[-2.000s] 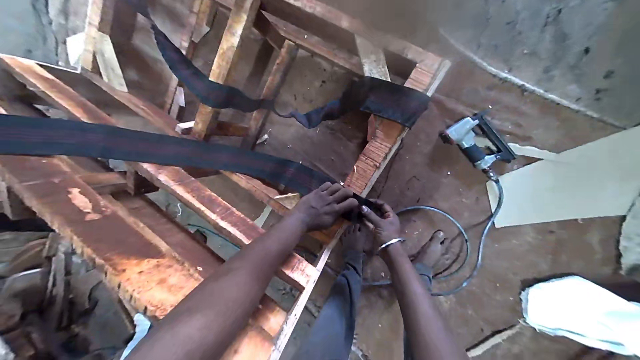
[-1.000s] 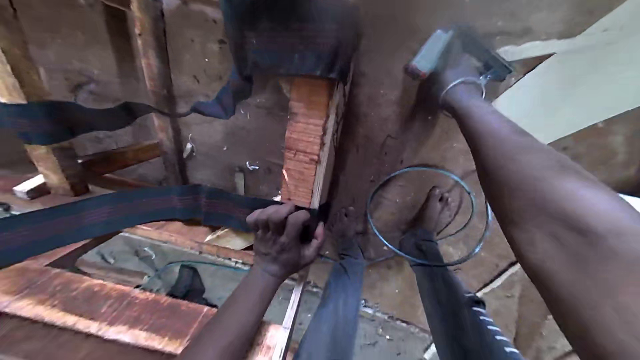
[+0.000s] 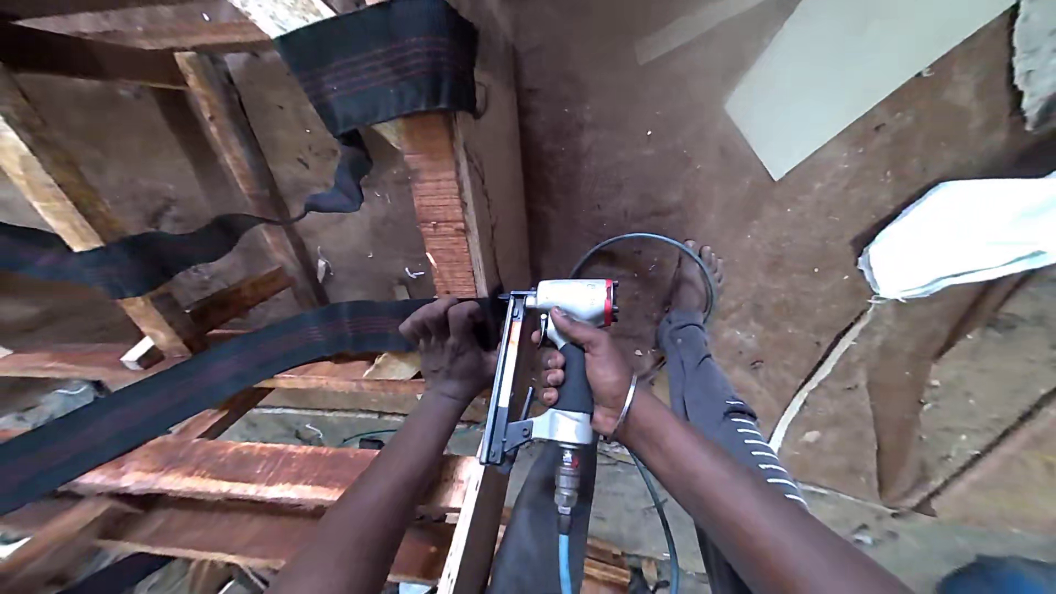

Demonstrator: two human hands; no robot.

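A pneumatic staple gun [image 3: 577, 355] is gripped by its black handle in my right hand [image 3: 590, 363], its nose against the side of a wooden frame rail [image 3: 445, 206]. My left hand [image 3: 454, 346] presses the end of a dark elastic webbing strap [image 3: 313, 330] onto that rail, just left of the nose. From there the strap runs off to the lower left. Another piece of webbing [image 3: 379, 66] wraps over the rail farther up, and its loose length trails left across the frame. The staples and the strap's very end are hidden.
Wooden crossbars [image 3: 231, 148] of the frame fill the left side. A blue-grey air hose [image 3: 652, 487] runs from the tool and loops round my foot. A pale flat sheet [image 3: 858, 74] lies on the floor at upper right, with a white sack [image 3: 957, 239] below it.
Two seconds ago both hands were at the strap and the staple gun lay on the floor. My right hand has reached out, picked it up and brought it to the rail; my left stayed at the strap.
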